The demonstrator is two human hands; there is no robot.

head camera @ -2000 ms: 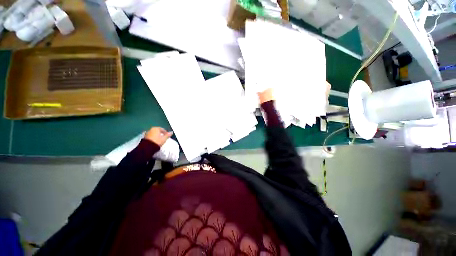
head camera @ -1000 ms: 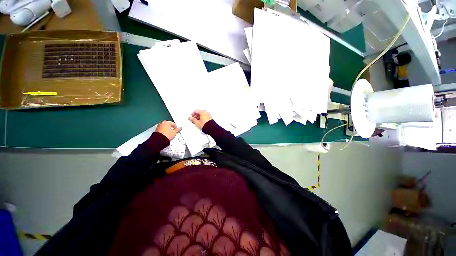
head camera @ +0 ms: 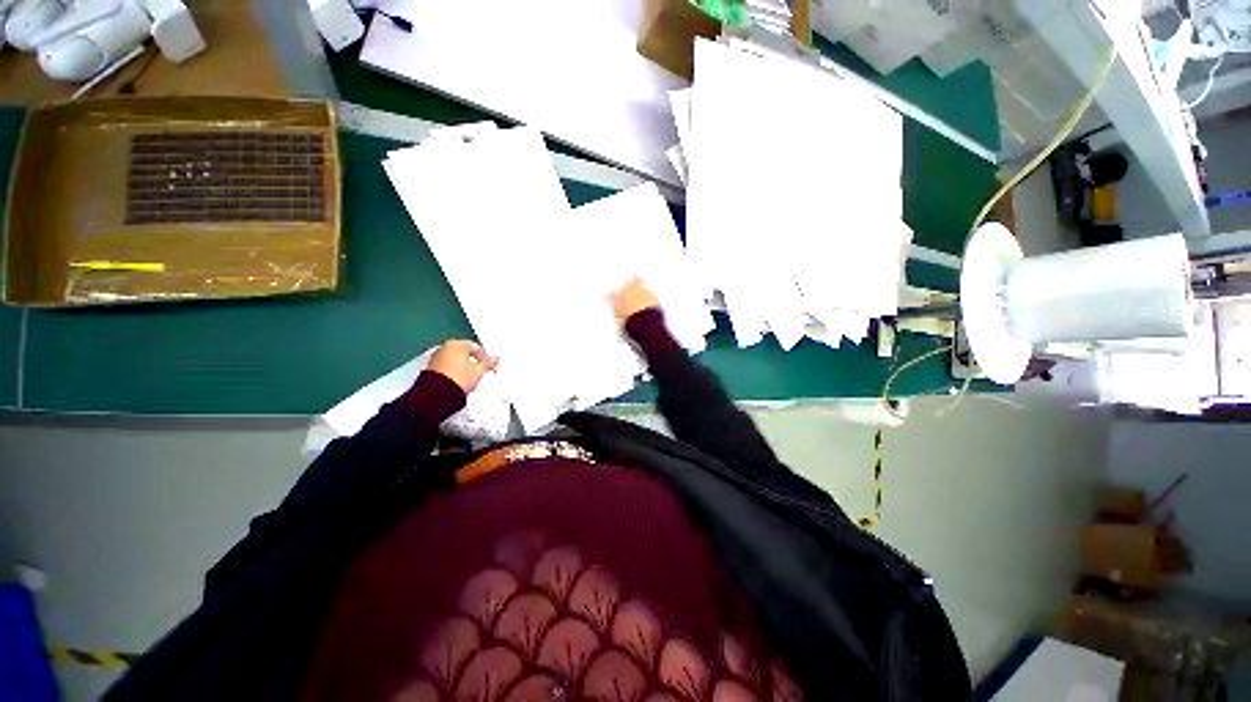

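My left hand [head camera: 461, 365] pinches white leaflets [head camera: 377, 398] at the bench's near edge; the sheets stick out on both sides of it. My right hand [head camera: 631, 298] is over the middle leaflet stack [head camera: 617, 233]. It is small and overexposed, so I cannot tell whether its fingers hold a sheet. The left leaflet stack [head camera: 473, 226] lies slanted between my hands and touches the middle stack. The right leaflet pile [head camera: 796, 185] is the largest, with jagged near edges.
A shallow carton tray [head camera: 206, 281] with a dark grid and a yellow stick lies left. White devices [head camera: 96, 41] lie upper left, white boards [head camera: 535, 69] and a small open carton [head camera: 672, 39] behind the stacks. A white roll [head camera: 1098, 288] stands at the right, near a thin yellowish cable [head camera: 1050, 144].
My right hand reached from the right pile to beside my left hand, then moved right onto the middle stack. My left hand stays at the near edge with the sheets.
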